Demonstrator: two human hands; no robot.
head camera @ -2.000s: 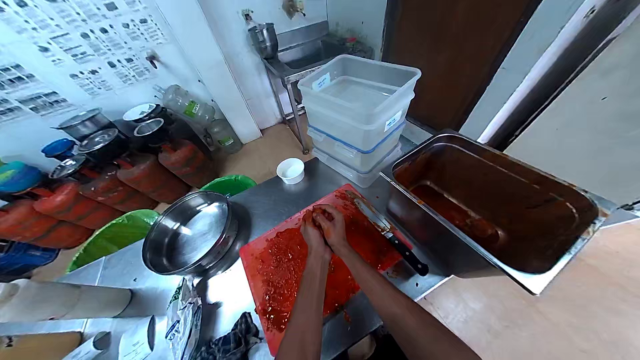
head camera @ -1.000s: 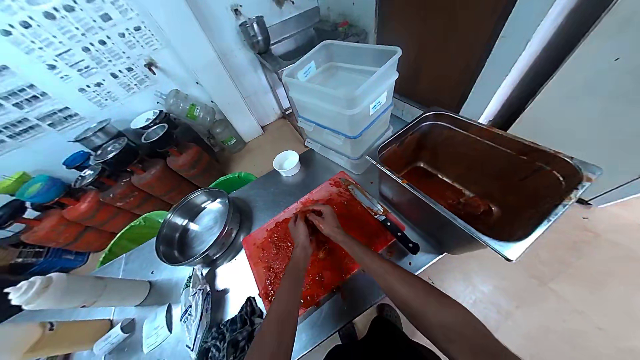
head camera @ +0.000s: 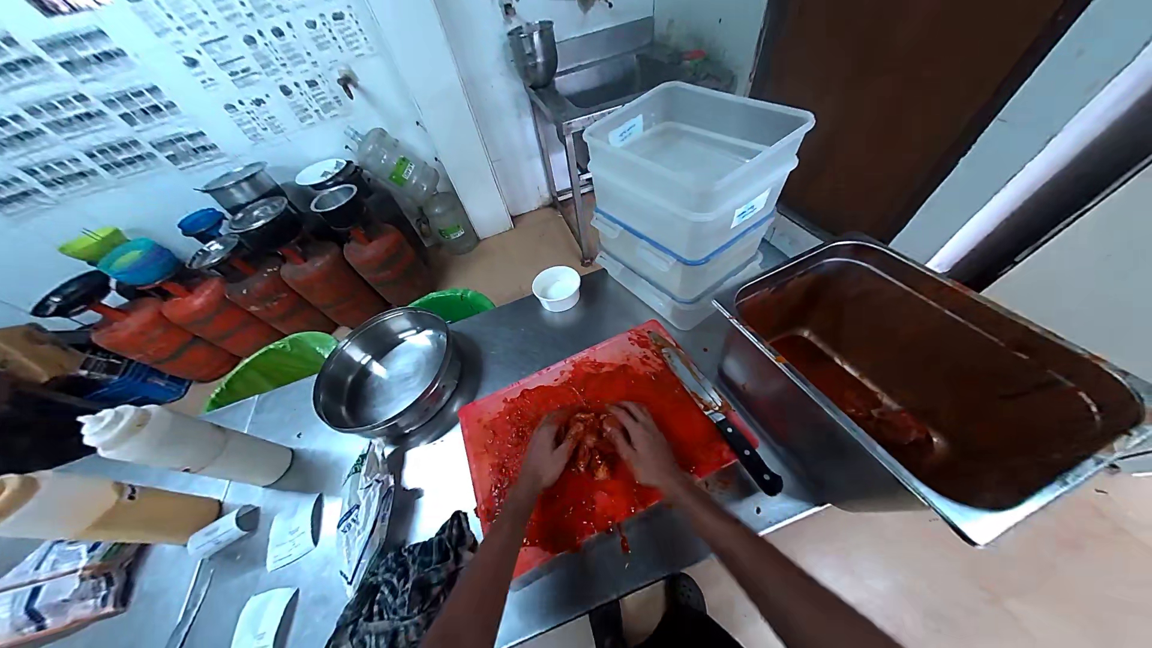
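Note:
A red cutting board (head camera: pixel 594 360) lies on the steel counter, smeared with wet red sauce. At its middle sits a small heap of sauce-coated food pieces (head camera: pixel 592 445), perhaps meat. My left hand (head camera: pixel 551 447) cups the heap from the left and my right hand (head camera: pixel 641 443) from the right, both with fingers spread and touching it. A knife with a black handle (head camera: pixel 749 457) and sauce on its blade rests along the board's right side. To the right stands a deep steel pan (head camera: pixel 814 382) with red sauce and some food in its bottom.
Stacked clear plastic containers (head camera: pixel 693 180) and a white cup (head camera: pixel 557 288) stand behind the board. To the left are steel round pans (head camera: pixel 387 371), squeeze bottles (head camera: pixel 193 443), a plastic packet (head camera: pixel 364 504) and a dark patterned cloth (head camera: pixel 409 580). Red gas cylinders (head camera: pixel 216 315) stand beyond the counter.
My hands were close together over the board two seconds ago; now they are apart, on either side of the heap, which shows between them.

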